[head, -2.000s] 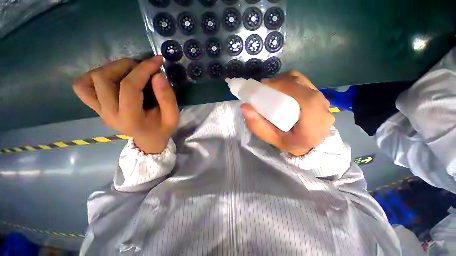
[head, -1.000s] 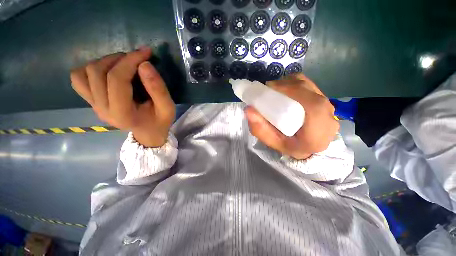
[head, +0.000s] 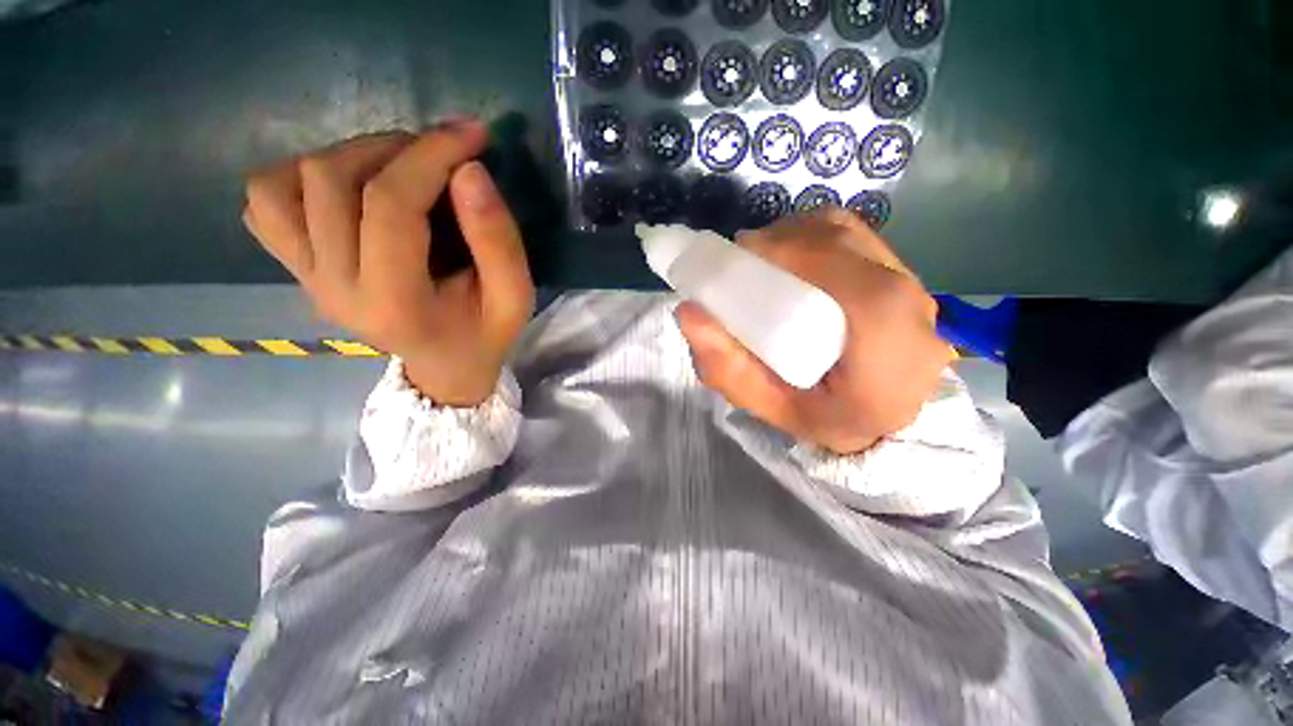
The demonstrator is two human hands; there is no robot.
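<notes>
A clear, glossy blister tray (head: 567, 107) lies on the green bench surface at the top centre, cut off by the upper edge. It holds rows of round black discs (head: 671, 63) with pale hubs. My right hand (head: 851, 326) grips a white squeeze bottle (head: 759, 305); its nozzle points up and left, at the tray's near edge. Whether the tip touches anything I cannot tell. My left hand (head: 404, 255) is left of the tray, fingers curled with thumb and index finger apart, holding nothing that I can see.
The green bench surface (head: 1078, 128) spans the top. At the right edge is another person's pale smock sleeve (head: 1219, 383) with a dark cuff and something blue beside it. Yellow-black tape (head: 213, 346) runs along the grey floor. A brown box (head: 85, 669) is at the lower left.
The tray appears further right in view, and my left hand is now apart from its left edge. The bottle stays in my right hand, its nozzle now nearer the tray's left corner.
</notes>
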